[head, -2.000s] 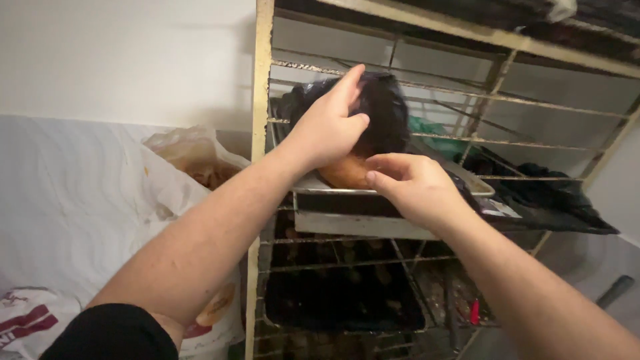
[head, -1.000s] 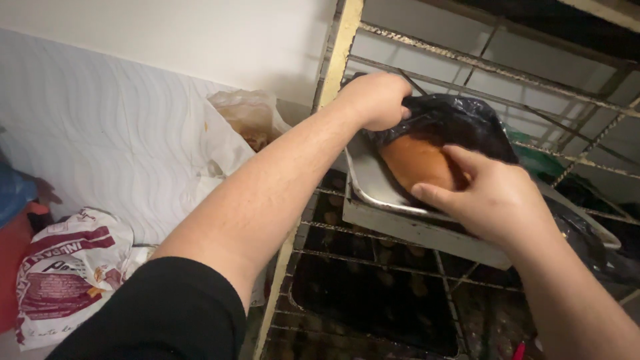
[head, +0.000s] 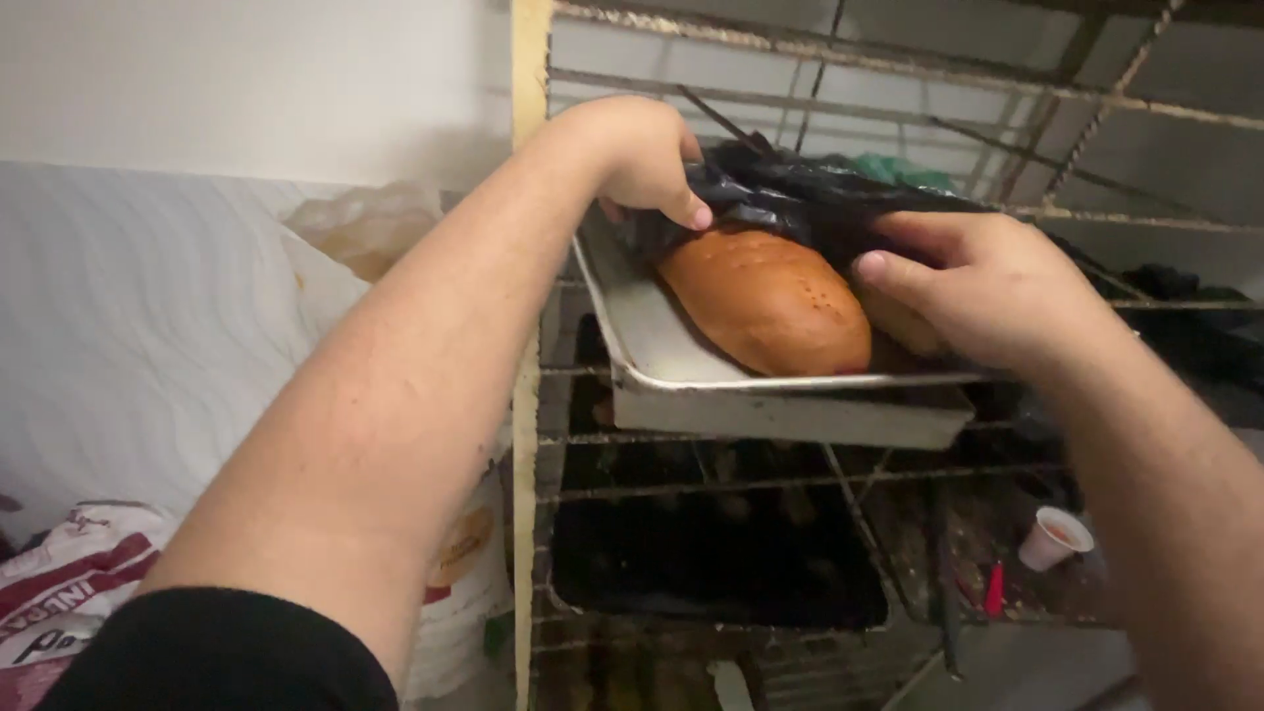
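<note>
A brown bread loaf (head: 775,304) lies on a metal baking tray (head: 632,336) on a wire rack, with a second, paler loaf (head: 901,318) partly in view to its right. Black plastic (head: 790,188) covers the far part of the tray. At the near end of the plastic, my left hand (head: 647,163) pinches its edge just beyond the loaf. My right hand (head: 973,276) is half under the plastic at the second loaf; its fingers are partly hidden, so a hold on the loaf cannot be confirmed.
The rack's pale upright (head: 527,395) stands left of the tray. Below are a shallow metal pan (head: 790,415), a dark tray (head: 721,553), a small cup (head: 1055,538) and a red object (head: 994,591). Printed sacks (head: 84,573) and an opened bag (head: 365,232) are at left.
The black plastic has been drawn back, and more of the brown loaf shows. My right hand has moved off that loaf to the one on its right, which the earlier frames do not show.
</note>
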